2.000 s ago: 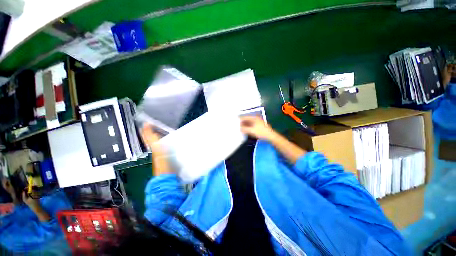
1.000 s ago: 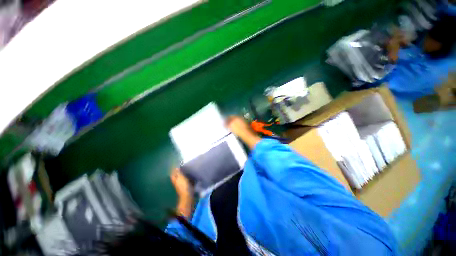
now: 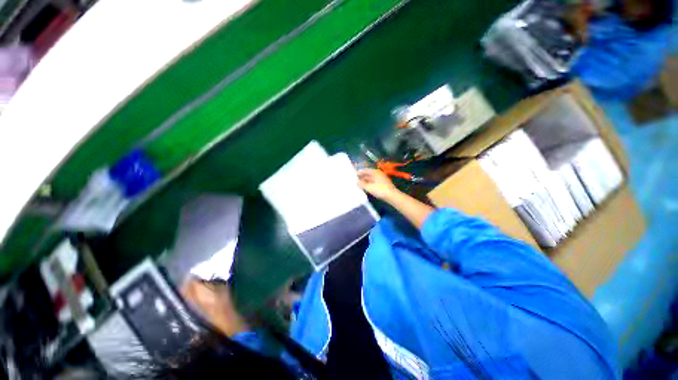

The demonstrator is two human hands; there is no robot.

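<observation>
My left hand (image 3: 212, 303) holds a grey, shiny panel (image 3: 207, 231) by its lower edge, over the mat beside the left bundle. My right hand (image 3: 378, 184) has its fingers at the right edge of a white separator sheet (image 3: 334, 194) and appears to pinch it. The sheet partly covers a dark panel with a light edge (image 3: 338, 236), which lies before my body. A white sheet pile (image 3: 294, 178) sits just behind and left of it. The left hand is blurred.
A leaning panel bundle (image 3: 156, 308) is at lower left. An orange tool (image 3: 394, 169) lies right of the sheets, near a beige fixture (image 3: 461, 122). An open carton (image 3: 483, 211) with white-edged pieces is at right. Another person's blue sleeve (image 3: 621, 59) shows at upper right.
My left hand has moved left, away from the stack, and now carries a grey panel. A white sheet now covers part of the dark panel. The view has turned since the earliest frame.
</observation>
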